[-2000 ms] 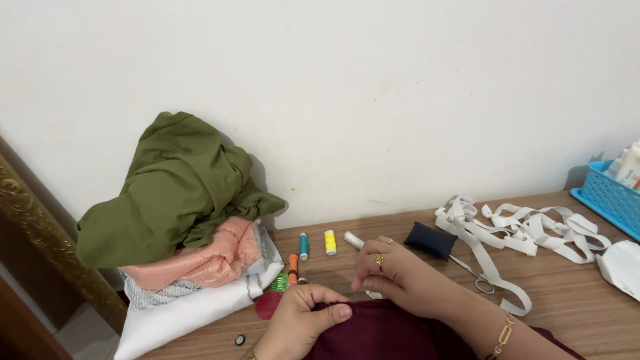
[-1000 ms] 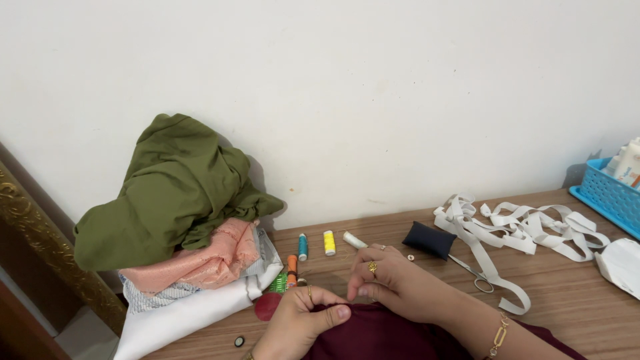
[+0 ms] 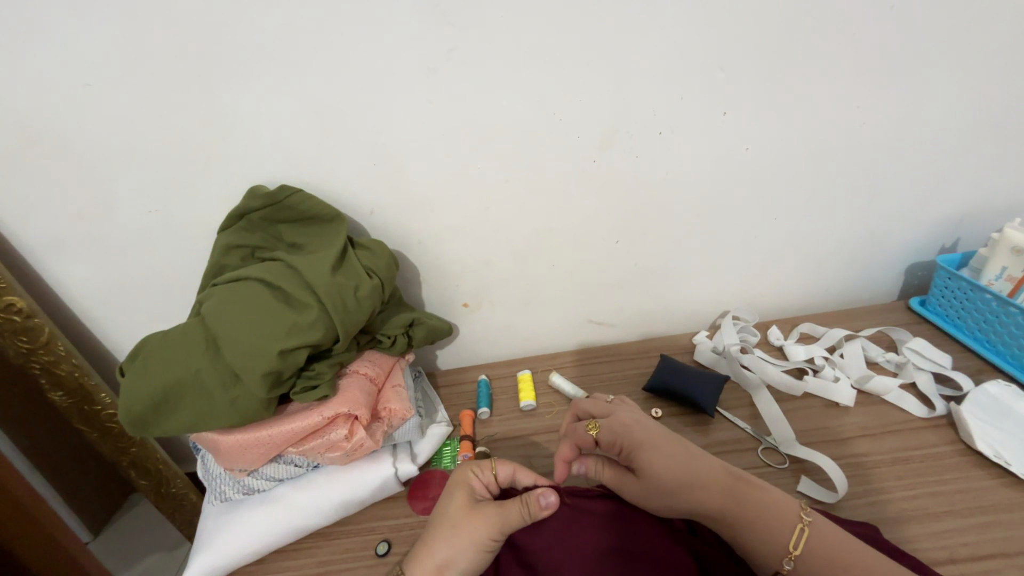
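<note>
Maroon fabric [image 3: 608, 532] lies bunched at the bottom centre. My left hand [image 3: 488, 512] pinches its top edge between thumb and forefinger. Just to the right, my right hand [image 3: 612, 448] is at the same edge with its fingers bent together; whether a needle or thread is between them cannot be seen. Beyond my hands stand a teal thread spool [image 3: 484, 397] and a yellow thread spool [image 3: 526, 390], and a white thread spool [image 3: 566, 385] lies tilted. An orange thread spool [image 3: 466, 434] is near my left hand.
Folded fabrics with green cloth [image 3: 272, 312] on top stand at left. Right of my hands are a dark small cushion [image 3: 686, 385], scissors [image 3: 772, 454], a button [image 3: 657, 413], tangled white elastic [image 3: 768, 360] and a blue plastic basket [image 3: 976, 312]. A dark round button [image 3: 383, 548] lies at the lower left.
My right hand has shifted slightly around the fabric's edge, its fingers now more bent. My left hand keeps its pinch on the maroon fabric.
</note>
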